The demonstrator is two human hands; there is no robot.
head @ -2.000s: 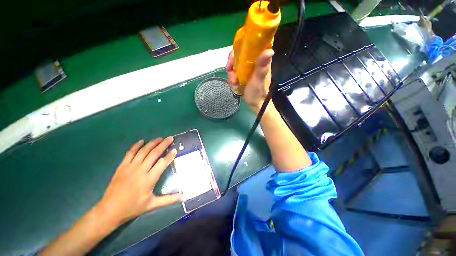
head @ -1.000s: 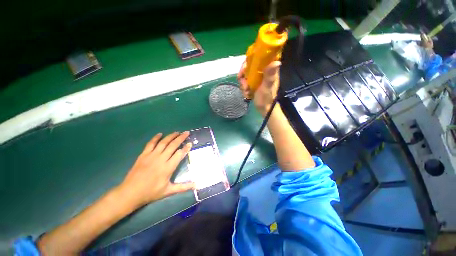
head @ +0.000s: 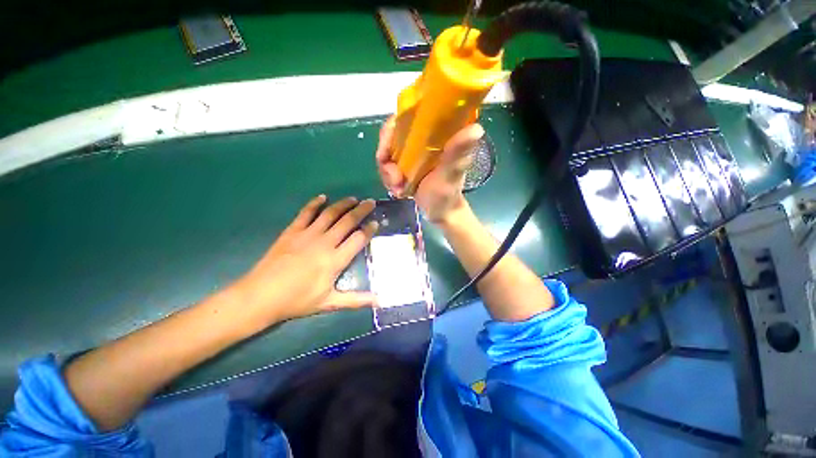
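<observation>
A smartphone body (head: 400, 268) lies on the green bench, with a dark top end and a bright white middle. My left hand (head: 313, 259) rests on its left side, fingers spread, fingertips at the dark end and thumb at the lower edge. My right hand (head: 438, 175) is wrapped around the yellow-orange electric screwdriver (head: 447, 98), above the phone's top right corner. The driver's tip is hidden by my hand, so I cannot tell whether it touches the phone. The round screw dish (head: 483, 165) is partly hidden behind my right hand.
A thick black cable (head: 586, 107) arcs from the driver's top to the right and down. The black parts tray (head: 662, 192) is at the right. A white rail (head: 268, 105) crosses behind; two more phones (head: 211, 38) lie on the belt beyond. Grey equipment (head: 778, 295) stands far right.
My right hand has brought the screwdriver from beside the screw dish left to the phone's top end. My left hand stays on the phone. The whole view has shifted.
</observation>
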